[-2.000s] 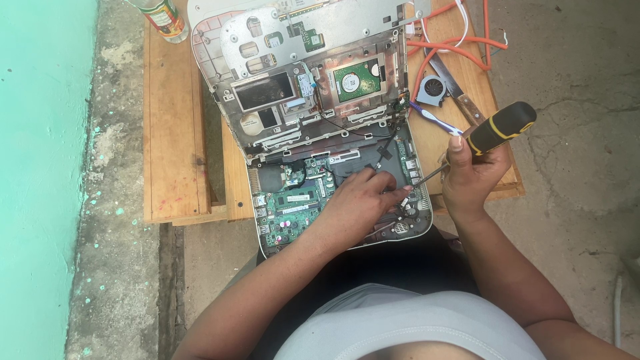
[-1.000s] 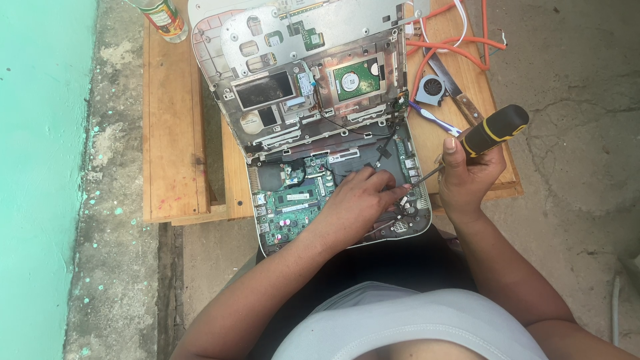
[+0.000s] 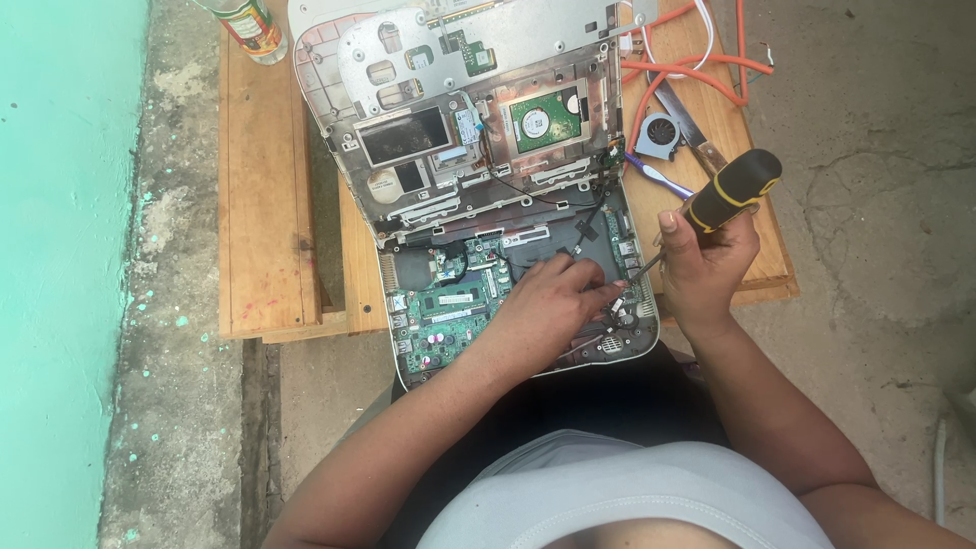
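An opened laptop base (image 3: pixel 648 335) rests at my lap and the bench edge, its green circuit board (image 3: pixel 450 301) exposed. Its upper part, a metal-lined cover with a hard drive (image 3: pixel 545 120), is folded back. My right hand (image 3: pixel 705 267) grips a black and yellow screwdriver (image 3: pixel 732 191), whose shaft slants down to the base's right side. My left hand (image 3: pixel 553 305) lies over the base, fingertips at small parts near the screwdriver's tip. Whether those fingers pinch anything is hidden.
On the wooden bench (image 3: pixel 263 191) are a jar with a label (image 3: pixel 248 27), a small cooling fan (image 3: pixel 658 137), a knife (image 3: pixel 686 122), a purple and white toothbrush (image 3: pixel 659 175) and an orange cable (image 3: pixel 686 65). A green wall (image 3: pixel 61 229) stands at the left.
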